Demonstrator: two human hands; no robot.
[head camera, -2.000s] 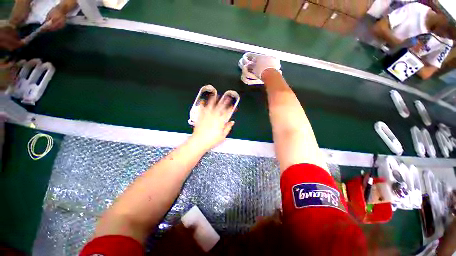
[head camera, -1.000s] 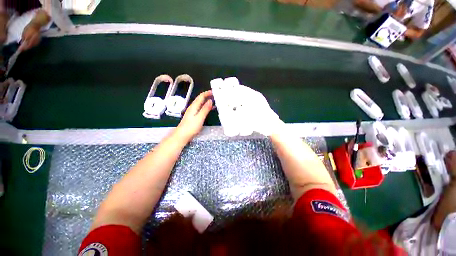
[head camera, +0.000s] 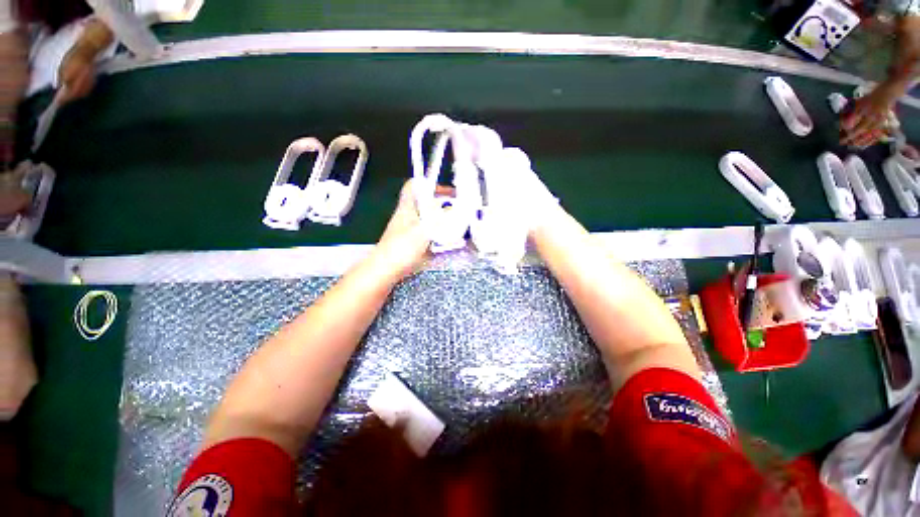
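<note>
My bare left hand (head camera: 412, 224) is at the belt's near edge and holds a white loop-shaped plastic housing (head camera: 438, 151) from its left side. My gloved right hand (head camera: 530, 199) holds more white housings (head camera: 484, 187) beside it; glove and housings blend, so the exact number is unclear. The loops point away from me. Two more housings (head camera: 338, 182) lie side by side on the green conveyor belt (head camera: 605, 141) left of my hands. The fingers of both hands are mostly hidden.
A bubble wrap mat (head camera: 474, 328) with a white block (head camera: 406, 412) lies before me. A red parts bin (head camera: 757, 323) stands right, beside more housings. A pale ring (head camera: 96, 314) lies left. Single housings (head camera: 757, 187) lie on the belt at right. Other people's hands (head camera: 870, 119) show at both sides.
My left hand has taken hold of a housing in front of me. The held housings have come apart, with their open loops now visible. Another person's hand has come over the belt at right.
</note>
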